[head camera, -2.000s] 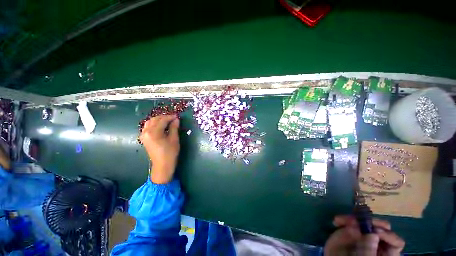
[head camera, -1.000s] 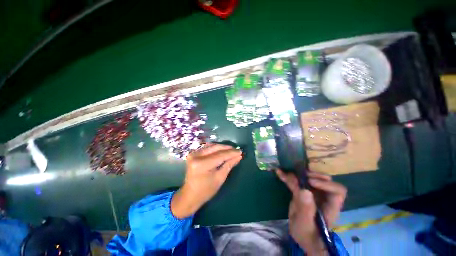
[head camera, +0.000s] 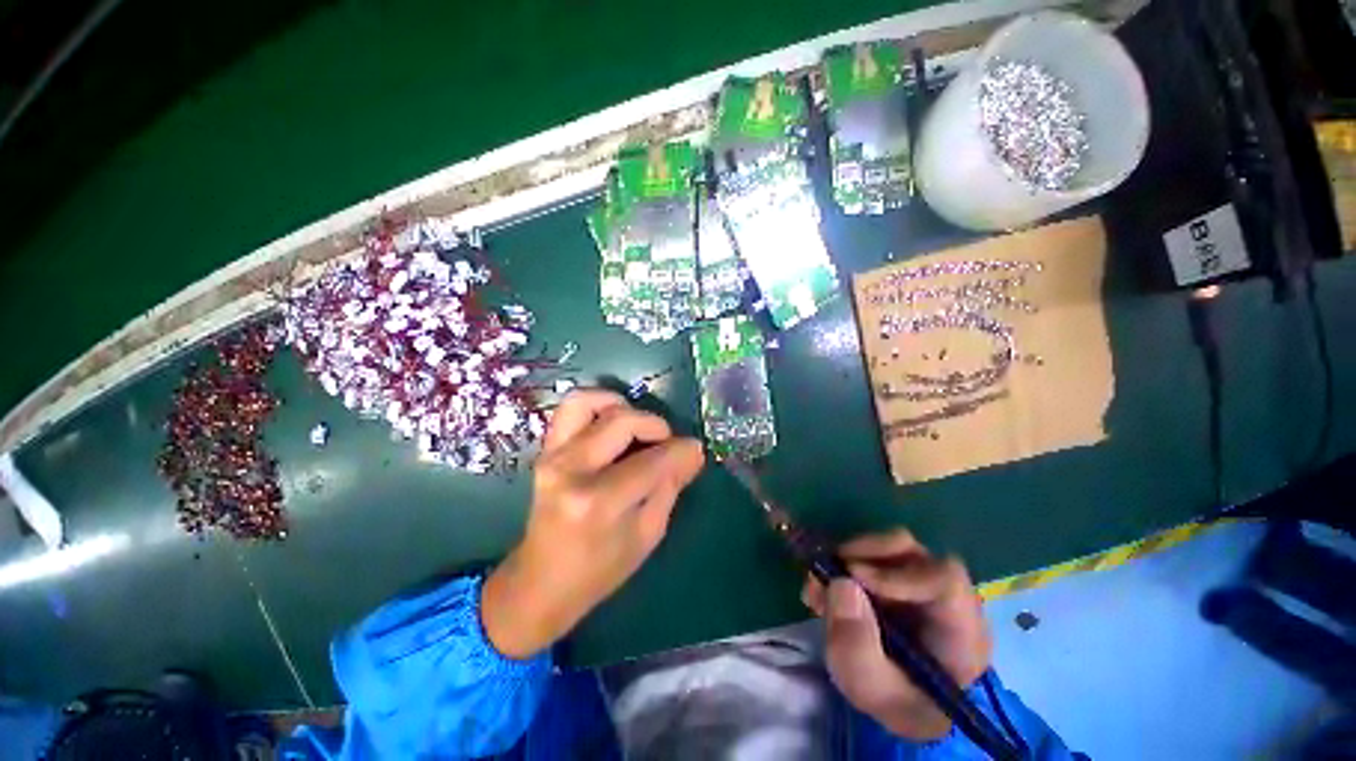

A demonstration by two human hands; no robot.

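Note:
A small green and silver circuit board [head camera: 735,390] lies in front of me on the dark green bench. My right hand [head camera: 897,632] holds the black soldering iron [head camera: 901,648], its thin tip at the board's lower edge. My left hand [head camera: 598,498] is just left of the board, thumb and fingertips pinched together near its lower left corner. Whether a tiny part is between those fingertips cannot be seen. A loose pile of white-faced small parts with dark red bits [head camera: 412,350] lies up and left of my left hand.
A darker pile of small red-brown parts [head camera: 223,439] is at the left. Overlapping boards [head camera: 651,245] lie by the rail. A white tub of silvery pieces [head camera: 1118,112], marked tan cardboard [head camera: 1068,357] and a black box with a white label [head camera: 1202,247] are at the right.
My left hand has moved from the dark pile to beside the single board. My right hand has brought the iron's tip to the board's lower edge. The camera view has shifted.

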